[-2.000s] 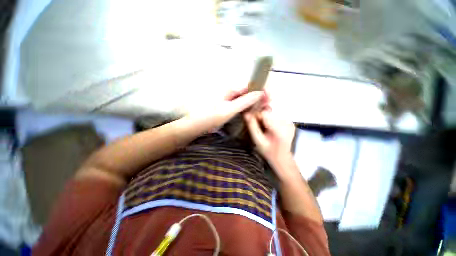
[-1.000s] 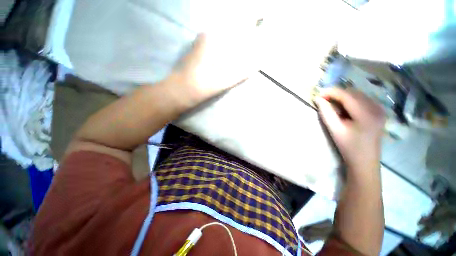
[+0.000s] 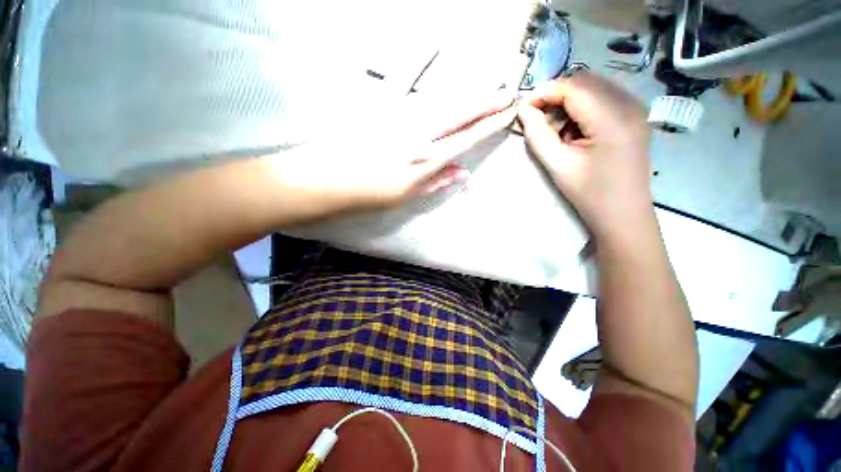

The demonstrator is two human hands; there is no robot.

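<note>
A large pale fabric panel (image 3: 461, 230) covers the table and hangs over its front edge. A thin dark line and a short dark mark show on it. My left hand (image 3: 406, 171) lies on the panel, partly washed out by light, its fingertips pointing right. My right hand (image 3: 590, 134) pinches the panel between thumb and index finger, beside the left fingertips. The pinched spot is small and partly hidden. Shiny metal parts of the sewing machine (image 3: 550, 48) are just above the fingertips.
A white knurled knob (image 3: 676, 113) and bent pale bar are at upper right, with yellow-handled scissors (image 3: 767, 97) behind. Taupe pieces (image 3: 811, 300) lie at the right table edge, another on the lower shelf (image 3: 583, 367). A taupe stack (image 3: 217, 304) and white cloth pile (image 3: 23, 258) are left.
The right hand has moved left and up relative to the table, to beside the left fingertips. The left hand has slid towards it. The view has shifted and the machine parts show more clearly.
</note>
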